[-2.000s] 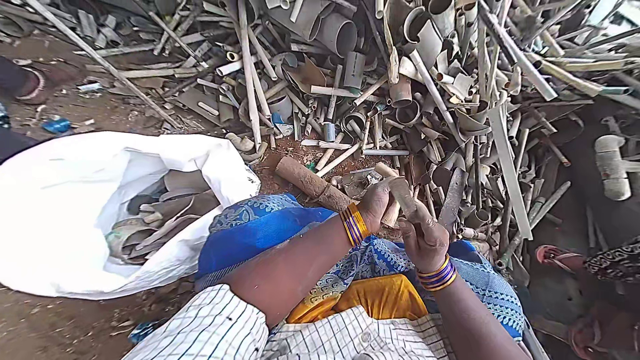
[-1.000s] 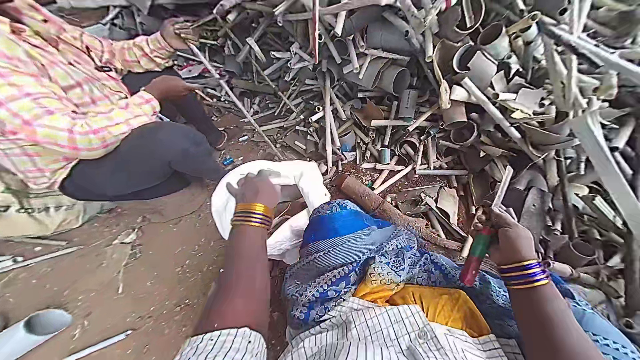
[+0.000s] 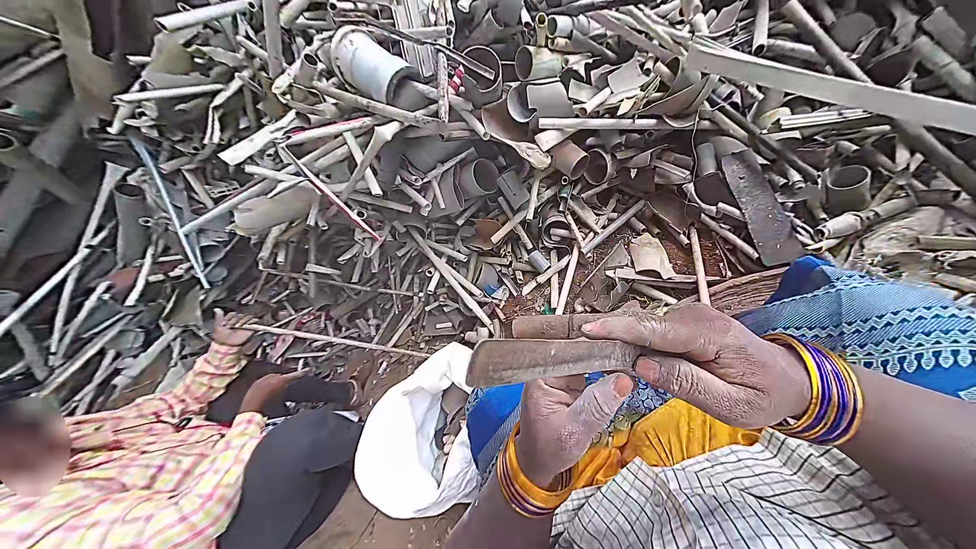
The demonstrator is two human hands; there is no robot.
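Note:
My right hand (image 3: 713, 366) grips a flat, dull grey-brown blade-like strip (image 3: 549, 361) between thumb and fingers. The strip points left, and its rounded end is bare. My left hand (image 3: 568, 427) is just below it with the thumb raised; its fingers pass behind the strip, so what they hold is hidden. Behind the strip lies a short brown tube-like piece (image 3: 545, 326), near the right fingertips; which hand bears it cannot be told. A white sack (image 3: 396, 450) stands open to the left of my left hand, with scrap pieces inside.
A large heap of cut pipes and plastic scrap (image 3: 473, 179) fills the area ahead. A long flat strip (image 3: 831, 88) juts across its upper right. At lower left sits another person (image 3: 152, 480) in a checked shirt, whose hand (image 3: 231, 329) is beside a thin stick (image 3: 335, 339).
My left hand has left the sack and come up beside my right hand. The red-and-green object seen in my right hand a second ago no longer shows. The view has swung left.

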